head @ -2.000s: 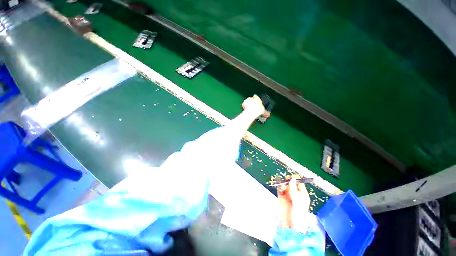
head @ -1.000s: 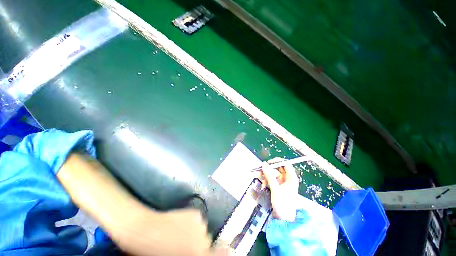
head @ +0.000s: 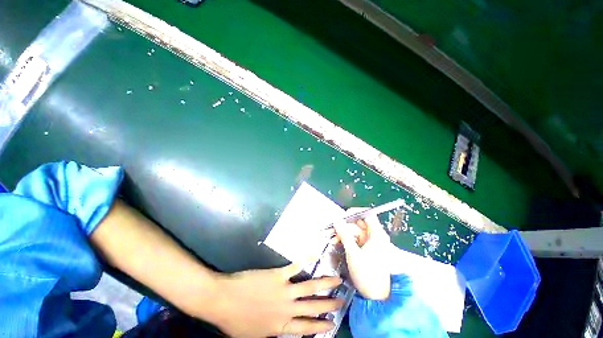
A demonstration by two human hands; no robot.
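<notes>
A phone housing (head: 322, 265) lies at the bottom centre, partly on white paper (head: 301, 221), its lower part covered by my left hand. My left hand (head: 281, 302) lies over the housing with fingers spread across it. My right hand (head: 362, 247) holds tweezers (head: 373, 210) like a pen at the housing's upper end. The tweezers' tips are near the paper and housing; whether they grip anything is too small to tell. More white paper (head: 436, 290) shows under my right sleeve.
A blue bin (head: 500, 280) stands at the right. Pale bits (head: 430, 242) are scattered along the whitish edge strip (head: 317, 125). A phone unit (head: 465, 157) lies on the green belt. A clear plastic bag (head: 33, 72) with a white label lies at the upper left.
My left hand went from the belt, empty-looking there or not unclear, back to the bench, where a phone housing now lies; its fingers now spread over it. The belt units have shifted in view.
</notes>
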